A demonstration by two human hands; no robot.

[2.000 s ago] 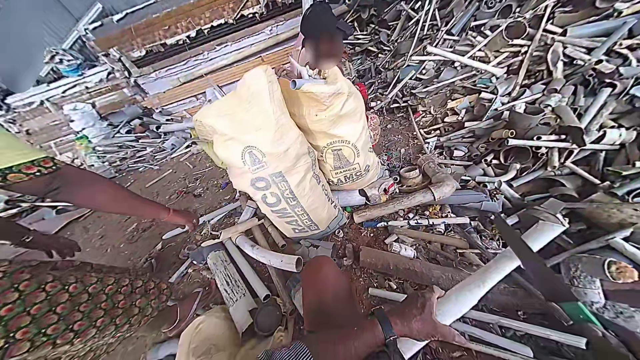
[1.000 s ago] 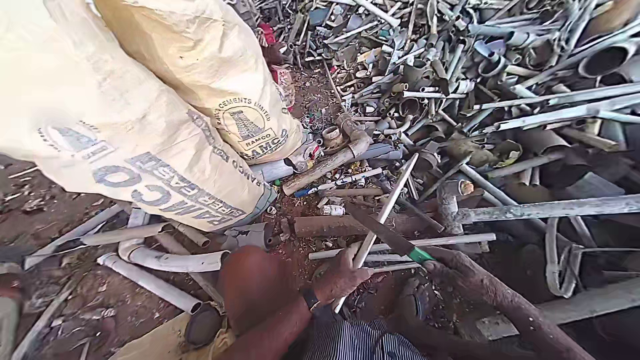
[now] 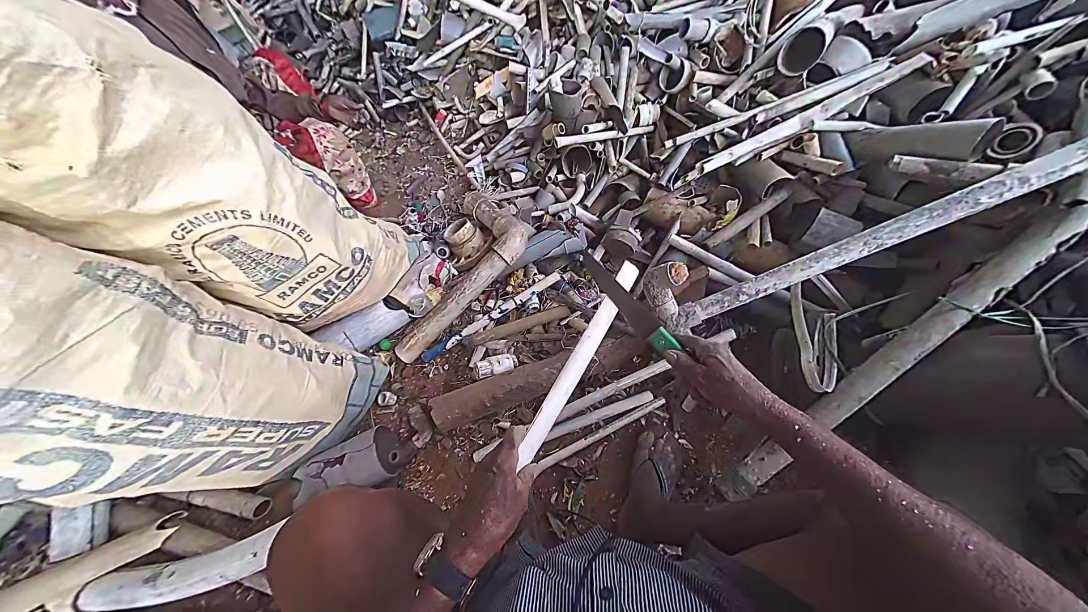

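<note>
My left hand, with a watch on the wrist, grips the lower end of a white plastic pipe, which slants up and to the right. My right hand is closed around the green handle of a handsaw. The dark blade points up and to the left, close beside the pipe's upper end; whether they touch, I cannot tell. Beneath the pipe lie a thick brown pipe and several thin white pipes on the soil.
Two large woven cement sacks stand at the left, with part of a person in red patterned cloth behind. A heap of scrap pipes and fittings fills the back. A long grey pipe slants across the right; a curved pipe lies lower left.
Two seconds ago a thicker white pipe was in my left hand; a thin one is there now. Since one second ago, the held pipe and saw blade have shifted. The view has moved closer to the sacks.
</note>
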